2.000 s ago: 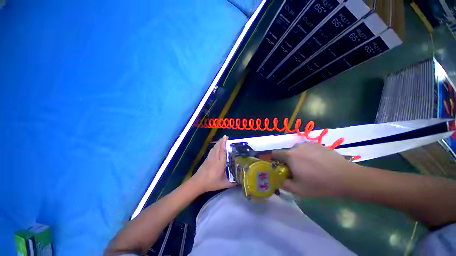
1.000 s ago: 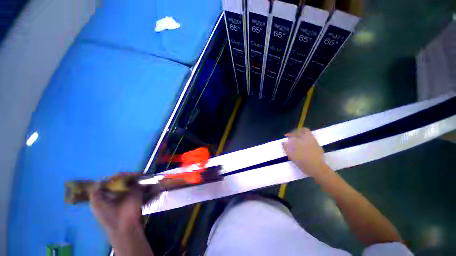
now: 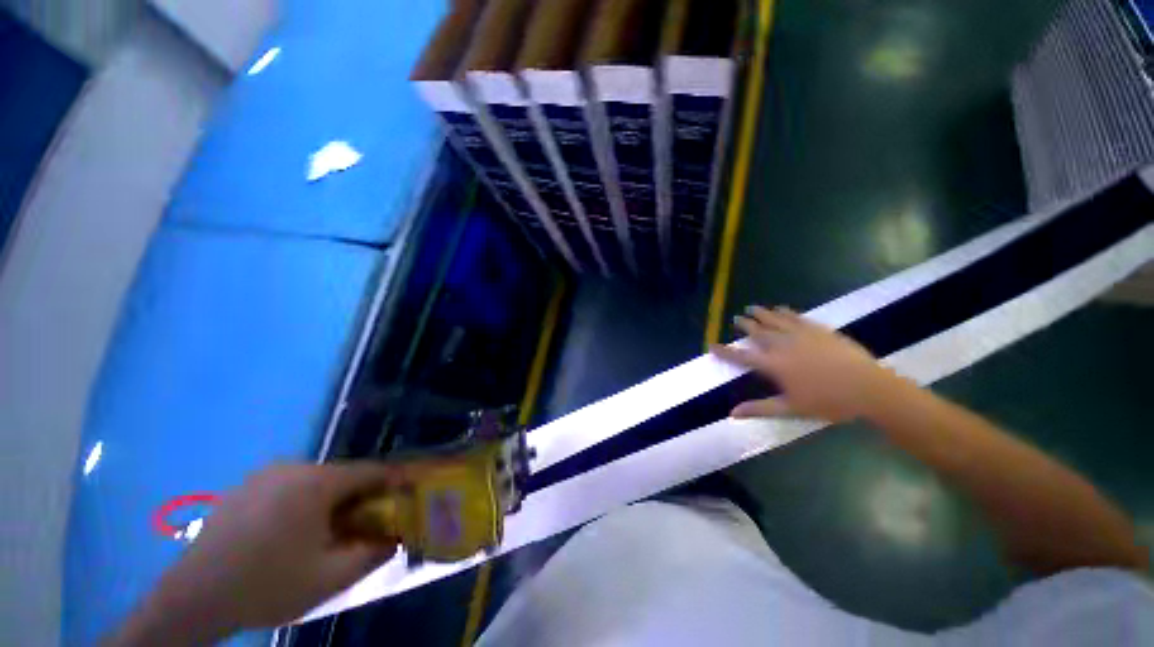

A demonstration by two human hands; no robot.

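Observation:
My left hand (image 3: 272, 537), at lower left, grips the yellow-gold pneumatic stapler (image 3: 449, 508). Its black head points right, over the white flaps near the carton's left end. The TV carton's long narrow side (image 3: 633, 499) runs from lower left to upper right, its two white flaps parted by a dark gap that widens to the right. My right hand (image 3: 810, 367) lies on the flaps to the right of the stapler, fingers spread, and grips nothing visible. A small red-orange piece of air hose (image 3: 187, 512) shows beyond my left hand.
The blue-covered bench (image 3: 241, 379) is at left, with a white scrap (image 3: 333, 159) on it. Several open-topped cartons (image 3: 692, 152) stand in a row beyond the work. A stack of flat blanks (image 3: 1091, 108) is at upper right. Yellow lines mark the green floor.
The stapler has passed from my right hand to my left hand, and its head now faces right. My right hand has moved onto the flaps. The view has shifted, and the flap gap looks wider.

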